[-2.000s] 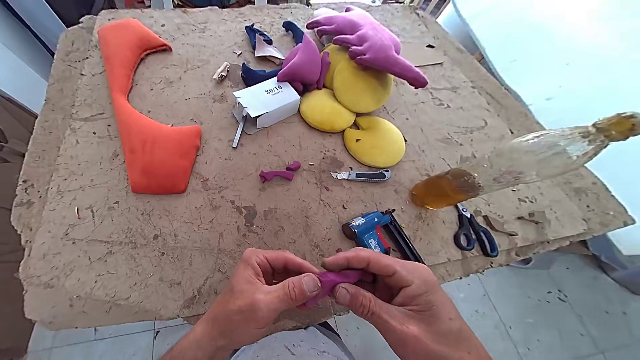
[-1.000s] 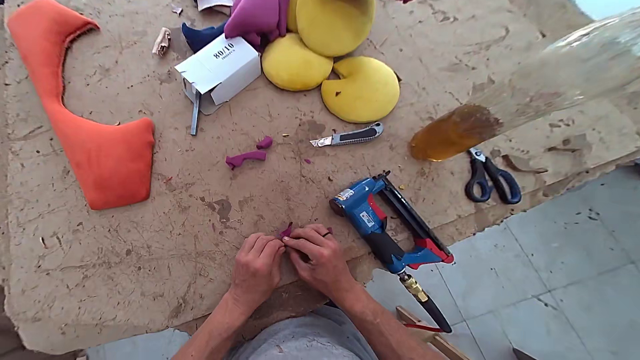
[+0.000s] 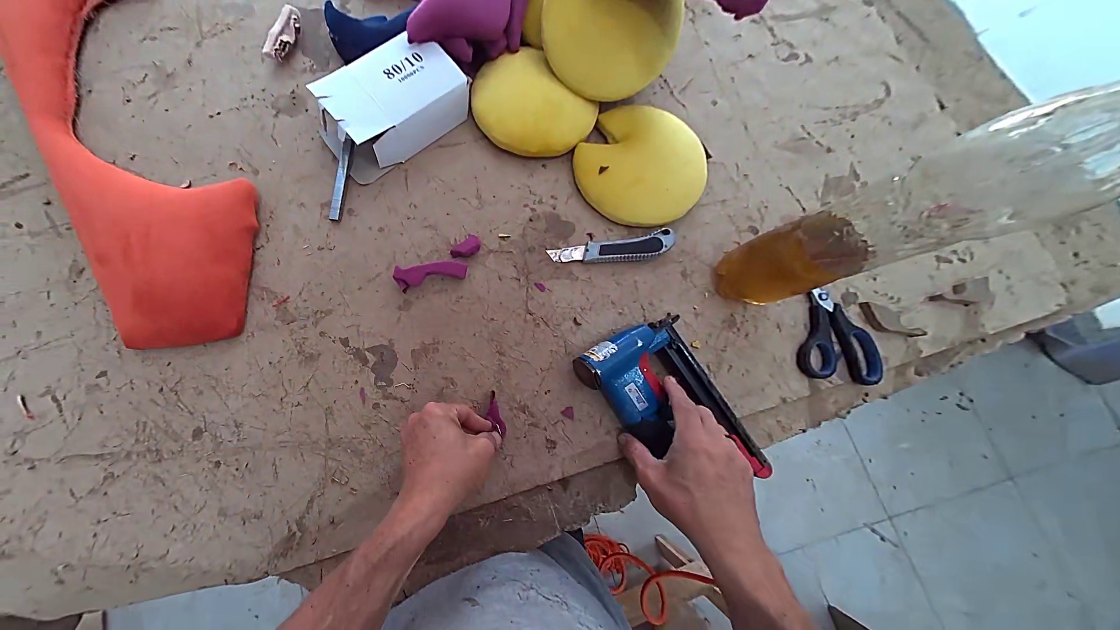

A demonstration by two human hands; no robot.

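Near the table's front edge my left hand (image 3: 448, 451) pinches a small purple fabric-covered piece (image 3: 495, 414) between thumb and fingers. My right hand (image 3: 691, 455) is on the handle of a blue pneumatic stapler (image 3: 626, 381), which lies on the table to the right; the palm side is hidden. Two more small purple pieces (image 3: 430, 273) lie farther back. Right of them is a snap-off utility knife (image 3: 626, 248) with its blade showing. Black-handled scissors (image 3: 838, 341) rest at the right, beside the end of a plastic bottle (image 3: 805, 254) holding amber liquid.
An orange padded shape (image 3: 175, 254) lies at the left. Yellow round cushions (image 3: 643, 171), a purple padded piece (image 3: 468, 22) and a navy one (image 3: 363, 33) are at the back, by an open white box (image 3: 398, 96) with a staple strip (image 3: 340, 182). An orange hose (image 3: 652, 582) hangs below the edge.
My right hand has left the small purple piece and moved right onto the stapler's handle. My left hand still holds the piece. The view has shifted closer over the table since the earliest frame.
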